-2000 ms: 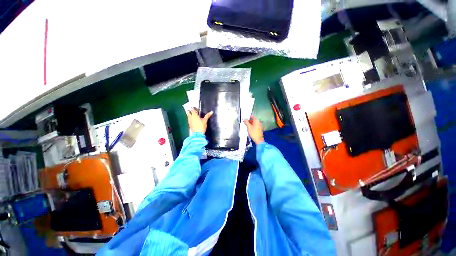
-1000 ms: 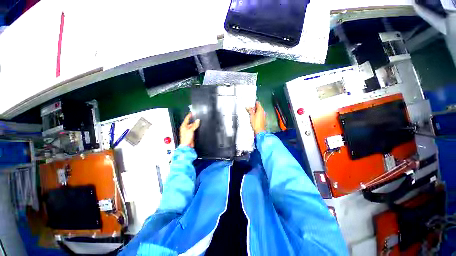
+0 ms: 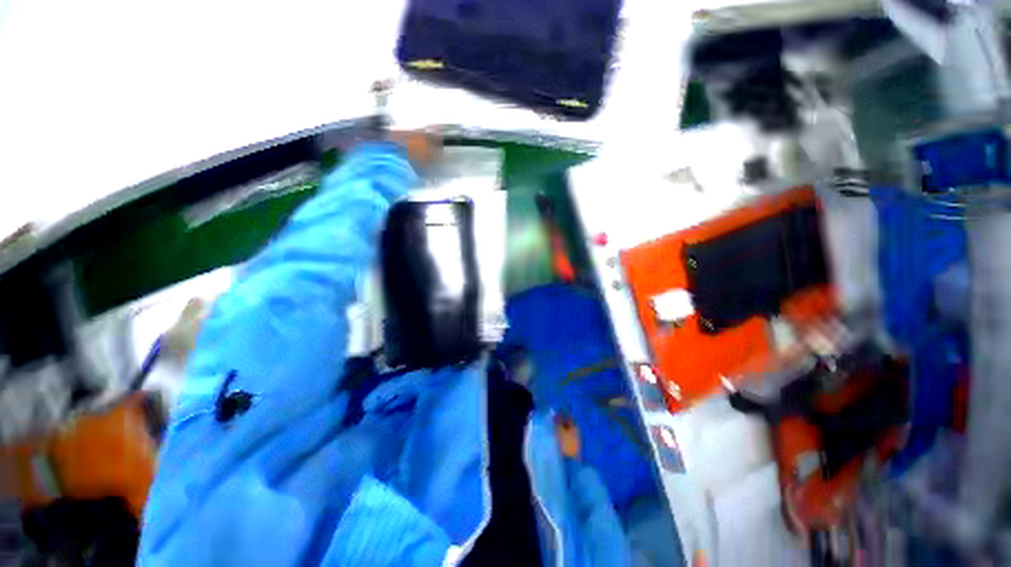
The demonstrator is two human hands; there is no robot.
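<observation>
A flat black panel (image 3: 405,282) with a bright reflection lies in front of me over pale wrap (image 3: 491,222). My left arm reaches forward past its left side. My left hand (image 3: 416,144) is small and badly blurred near the white table's edge, beyond the panel; its fingers and anything in them cannot be made out. I cannot make out my right hand; only blurred blue cloth shows at the lower right of my body. Another dark panel (image 3: 510,50) lies on the white table at the top.
The white table (image 3: 166,89) curves across the top left. At right, a machine's orange fixture (image 3: 654,266) holds a black panel (image 3: 754,266), with another orange fixture below. A blurred orange fixture (image 3: 105,449) is at left. An orange-handled tool (image 3: 561,260) lies on the green bench.
Both hands have left the panel. It was shifted left and tilted, and now lies on the wrap. My left hand has moved forward to the table edge. The camera view has shifted and blurred.
</observation>
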